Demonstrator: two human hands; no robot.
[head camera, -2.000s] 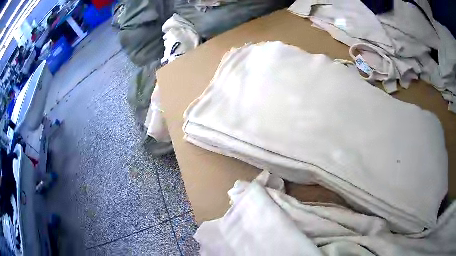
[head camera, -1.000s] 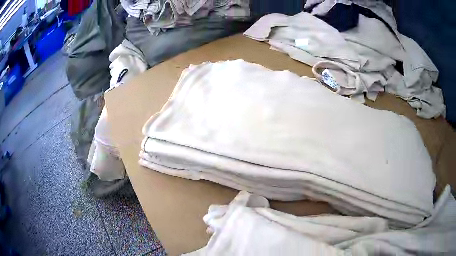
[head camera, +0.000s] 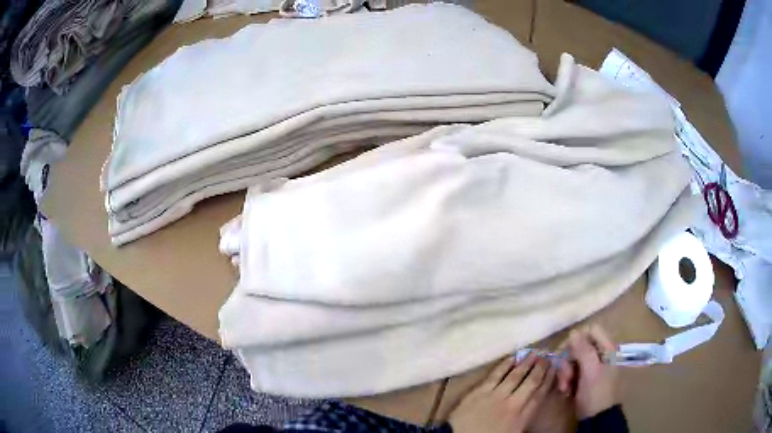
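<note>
My left hand (head camera: 501, 402) lies at the lower edge of the picture, its fingers pressing on the end of a white label tape (head camera: 664, 351). My right hand (head camera: 592, 372) is just to its right, closed on a thin silvery pen (head camera: 636, 357) at the tape. The tape runs right to the white tape roll (head camera: 670, 292) with a dark centre hole. A loose bundle of cream panels (head camera: 423, 245) lies above my hands. An even stack of cream panels (head camera: 322, 76) lies behind it. My fingertips are small and partly blurred.
Red-handled scissors (head camera: 721, 210) lie on white cut pieces (head camera: 753, 275) at the right. Loose cut parts (head camera: 241, 7) show at the far edge of the cardboard-covered table (head camera: 182, 283). Grey-green sacks and folded pieces (head camera: 63, 38) stand at the left, over speckled floor (head camera: 182, 372).
The view has swung right and down. Both hands, the tape, its roll and the scissors have come into view. The panel stack now shows further up and left.
</note>
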